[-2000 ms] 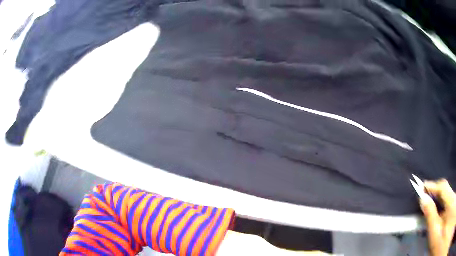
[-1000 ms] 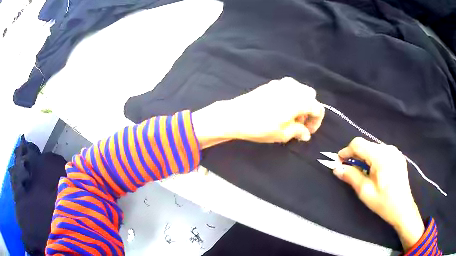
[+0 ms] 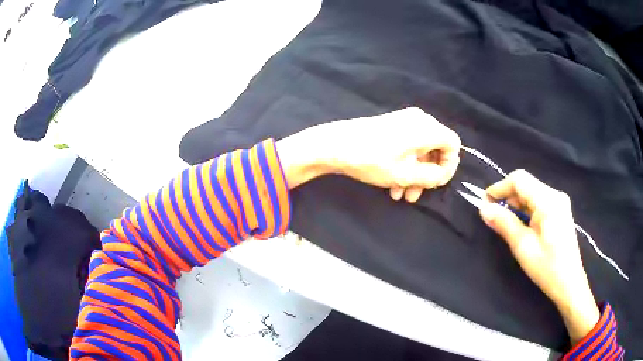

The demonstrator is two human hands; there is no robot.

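A black garment (image 3: 366,240) lies spread over the white table (image 3: 352,271). My left hand (image 3: 416,151) is over the middle of the cloth, thumb and fingers pinched together; what is between the fingertips is too fine to tell. My right hand (image 3: 539,236) holds small snips (image 3: 474,197), silver blades pointing left, just right of my left fingers. The blades look slightly apart, and the dark blue grip is mostly hidden in my hand. A thin white strip (image 3: 599,252) lies on the cloth, running behind my right hand towards my left.
More black cloth (image 3: 106,53) lies at the far left of the table. At lower left, a blue crate (image 3: 13,275) stands with black garments (image 3: 53,268) at it. Dark thread scraps (image 3: 264,328) lie on the grey floor. Dark cloth is heaped at the top right.
Both hands have come in over the cloth since the earliest frame. In the last second my right hand has moved up, bringing the snips closer to my left fingers, and the blades have narrowed.
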